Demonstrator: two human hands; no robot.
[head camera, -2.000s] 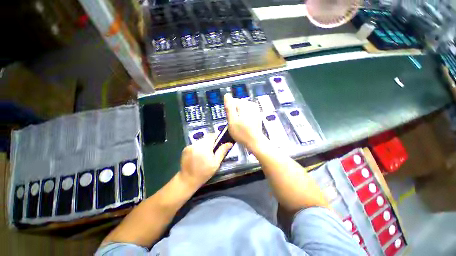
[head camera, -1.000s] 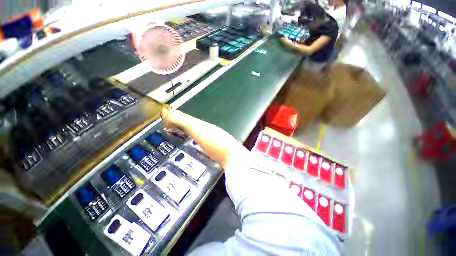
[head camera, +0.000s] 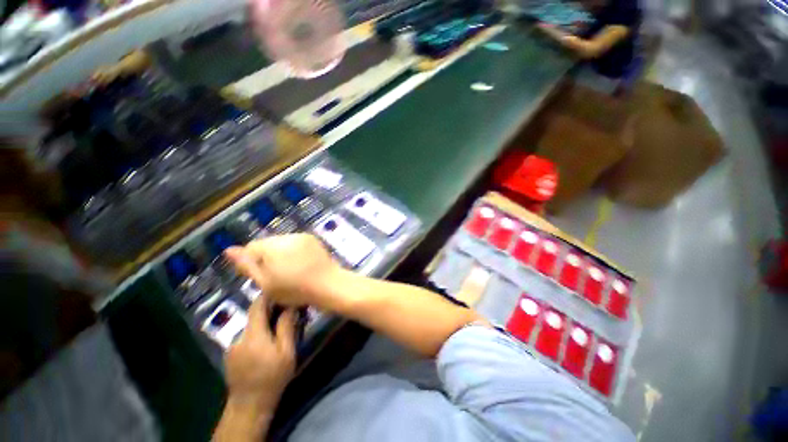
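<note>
A clear phone tray (head camera: 406, 226) lies on the green bench. Its back row shows blue-screened keypad phones (head camera: 263, 211) and one white phone back (head camera: 324, 178) at the far end. Its front row shows white phone backs (head camera: 346, 240). My left hand (head camera: 259, 352) is at the tray's near edge, closed around a dark phone (head camera: 300, 321) that is mostly hidden. My right hand (head camera: 289, 268) is over the front row, touching or just above my left hand, fingers bent and blurred. Whether it also grips the phone is hidden.
Stacked phone trays (head camera: 186, 168) stand behind. Red back covers (head camera: 546, 257) lie in a pale tray (head camera: 458, 259) at right, near a red object (head camera: 525, 175). A pink fan (head camera: 302, 34) is above the bench. A person (head camera: 605, 43) works farther along. A grey cover tray (head camera: 60, 380) is at left.
Since one second ago, my right hand has come back from the tray's far edge to the front row. My left hand has come into view. The camera view has shifted.
</note>
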